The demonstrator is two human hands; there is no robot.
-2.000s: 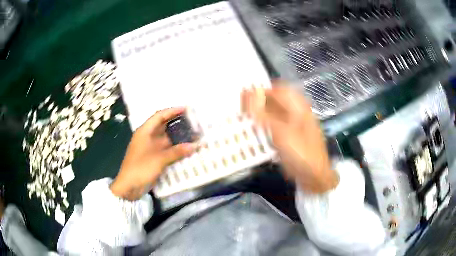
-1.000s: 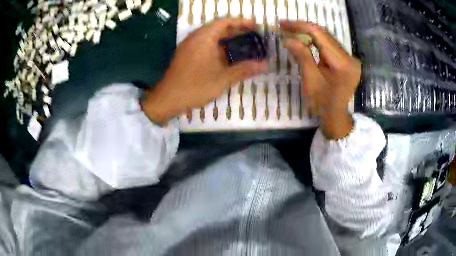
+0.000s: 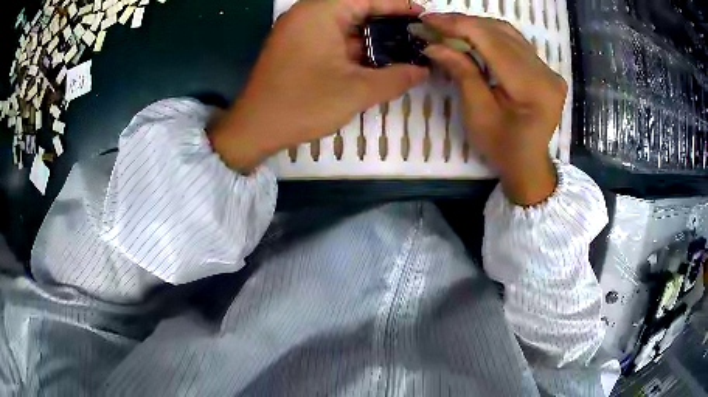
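Note:
A dark watch case [image 3: 392, 40] is held at the top centre, over the white slotted tray [image 3: 388, 169]. My left hand [image 3: 318, 85] grips it between thumb and fingers from the left. My right hand [image 3: 504, 93] is at its right side, thumb and fingertips together against the case. A thin light piece shows along the right fingers; I cannot tell exactly what it is or whether it is held. The tray has rows of narrow brown spoon-shaped slots or parts, partly hidden by my hands.
Many small cream pieces [image 3: 58, 39] lie scattered on the dark green bench at the upper left. A clear blister tray [image 3: 644, 93] stands right of the white tray. The white fixture machine [image 3: 625, 248] with buttons and fixtures is at the lower right.
The view has shifted, so the tray sits higher in the picture. My right hand has come from apart to fingertips at the watch case. My left hand still holds the case.

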